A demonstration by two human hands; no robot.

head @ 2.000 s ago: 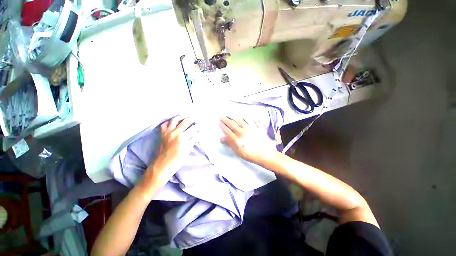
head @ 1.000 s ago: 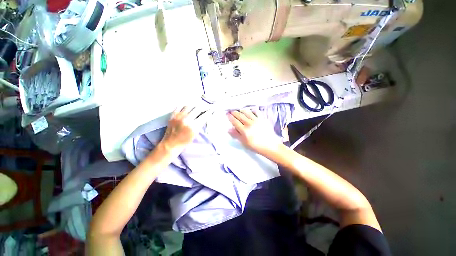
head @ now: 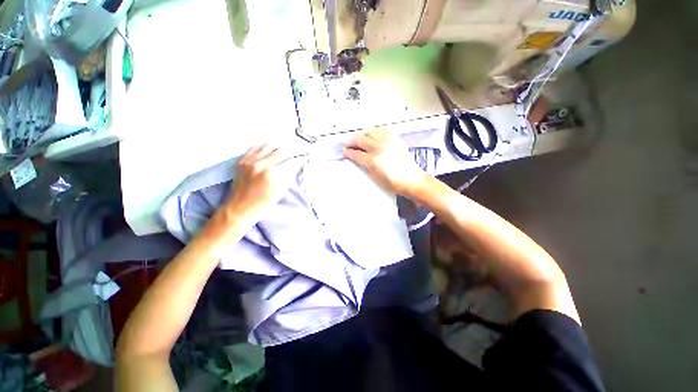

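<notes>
The grey-lavender garment piece (head: pixel 306 283) lies bunched over the table's front edge and hangs onto the lap. A whiter, overexposed area (head: pixel 360 214) of cloth shows between the hands. My left hand (head: pixel 256 184) holds the cloth's upper edge at the left. My right hand (head: pixel 379 159) holds the upper edge at the right, fingertips bent onto it. The edge lies in front of the presser foot (head: pixel 340 65), apart from it.
The cream sewing machine head (head: pixel 490 38) stands behind. Black scissors (head: pixel 470 135) lie right of the needle. A white box of small grey parts (head: pixel 65 107) is at left. A narrow tan bar (head: pixel 238 21) lies on the white table (head: pixel 184 99). Grey cut pieces (head: pixel 84 298) drape at lower left.
Both hands and the garment's upper edge have moved slightly up, closer to the presser foot. The right hand's fingers are more bent around the cloth. The camera view has shifted a little.
</notes>
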